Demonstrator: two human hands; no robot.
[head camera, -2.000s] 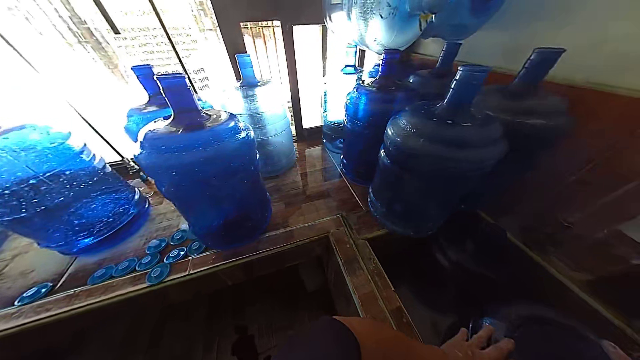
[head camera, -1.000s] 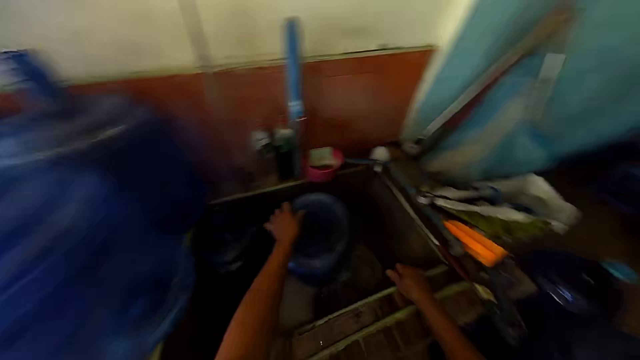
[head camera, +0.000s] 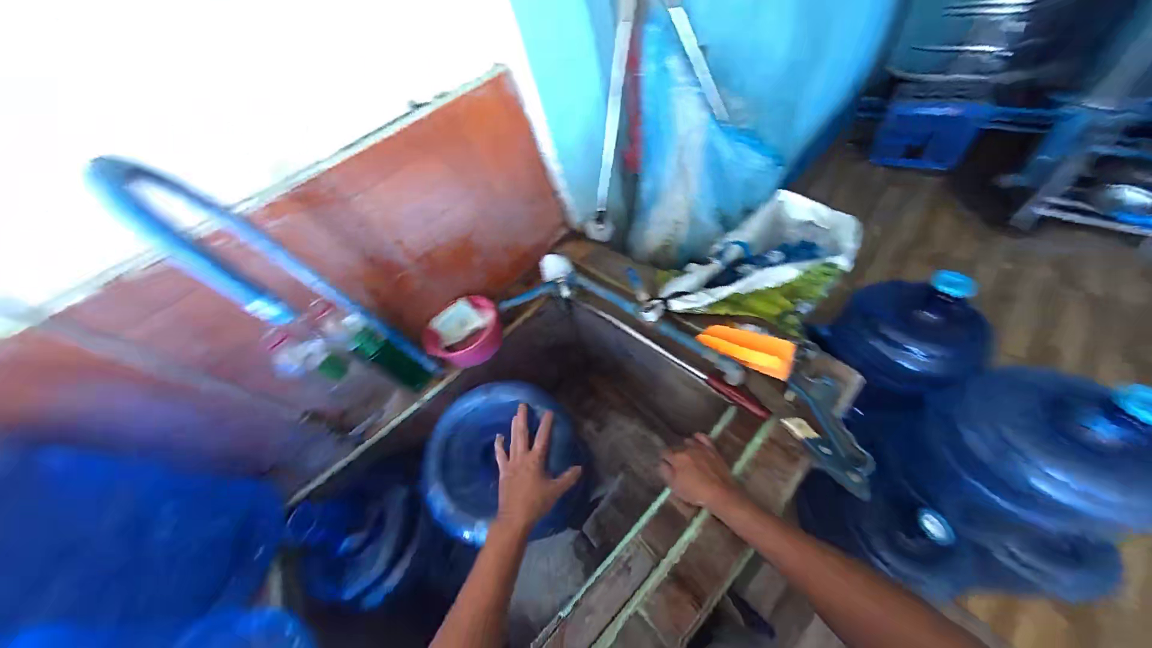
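My left hand (head camera: 529, 472), fingers spread, is over the round bottom of a blue plastic water jug (head camera: 463, 450) that lies in a tiled basin (head camera: 621, 360). Whether the palm touches the jug cannot be told. My right hand (head camera: 697, 471) rests on the tiled edge (head camera: 666, 549) of the basin, its fingers bent over the edge; nothing shows in it. A second blue jug (head camera: 360, 540) is in the basin to the left.
A pink bowl (head camera: 463, 331) and green bottles (head camera: 391, 355) stand at the basin's rear edge. Blue pipe (head camera: 612, 297), an orange plastic piece (head camera: 749, 349) and a white sack (head camera: 792, 238) lie along the right rim. Capped blue jugs (head camera: 909, 333) stand at right; a blurred blue jug (head camera: 135, 540) at lower left.
The view has swung away from the jugs by the window. Since one second ago, my left hand has moved from the jug's left edge to over its bottom, fingers spread.
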